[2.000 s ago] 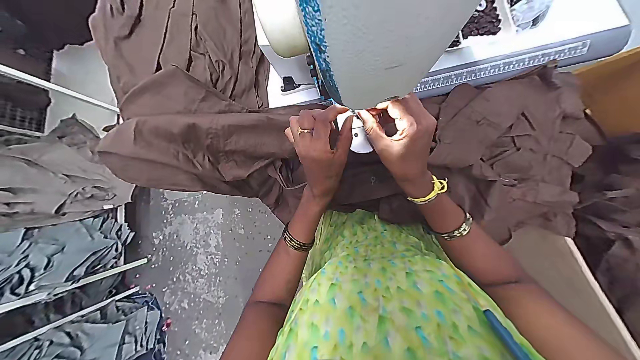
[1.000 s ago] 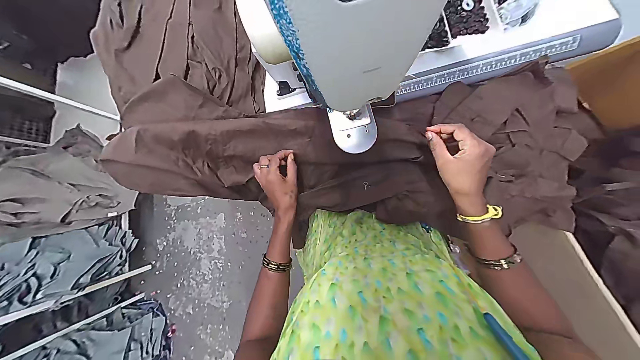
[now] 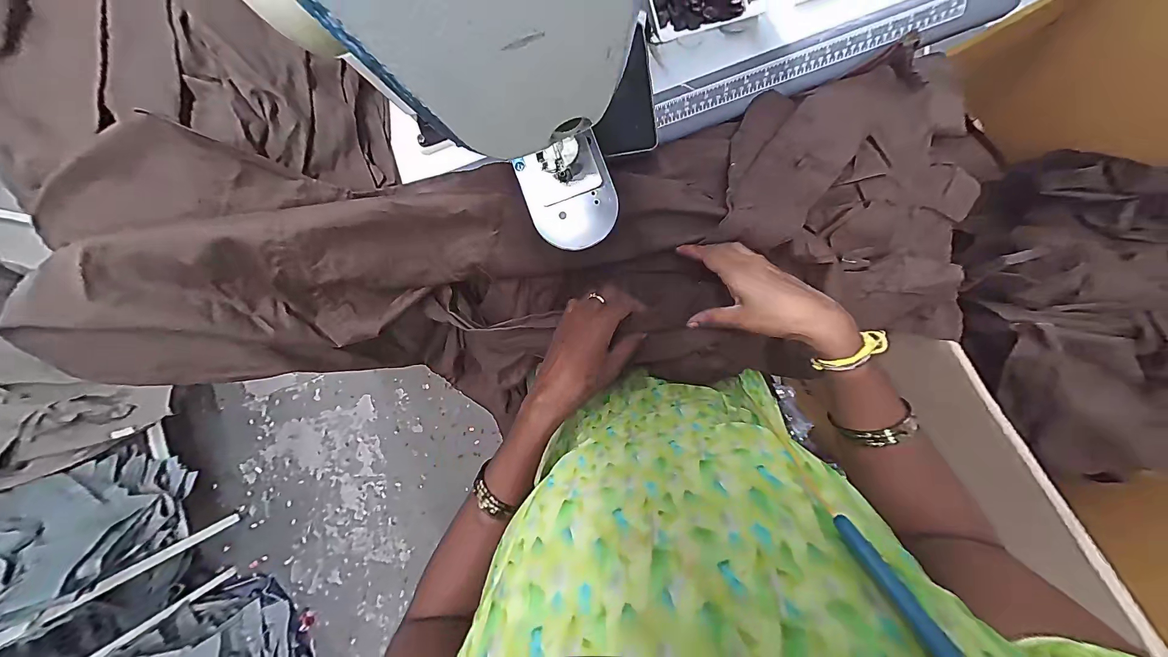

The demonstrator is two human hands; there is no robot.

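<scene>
Brown fabric garments point(image 3: 301, 265) lie across the front of a sewing machine point(image 3: 484, 73), on both sides of its narrow white bed arm point(image 3: 579, 219). My left hand point(image 3: 593, 342), a ring on one finger, rests on the folds below the bed arm; its fingertips are partly lost in the cloth, so a grip cannot be told. To the right of the bed arm, my right hand point(image 3: 766, 297) is spread over the brown cloth, thumb and fingers apart, with nothing between them. The presser area point(image 3: 561, 160) shows above the bed arm, with no hand at it.
A tray of dark small pieces point(image 3: 698, 14) and a printed ruler strip point(image 3: 812, 78) are behind the machine's front edge. Grey garments point(image 3: 82, 529) hang over white rails point(image 3: 173, 557) at lower left. A board edge point(image 3: 1049, 474) runs down at right, beside more dark cloth point(image 3: 1077, 347).
Both hands were together at the machine's bed arm two seconds ago, then parted to either side. Since then my left hand has moved right, to the folds below the bed arm.
</scene>
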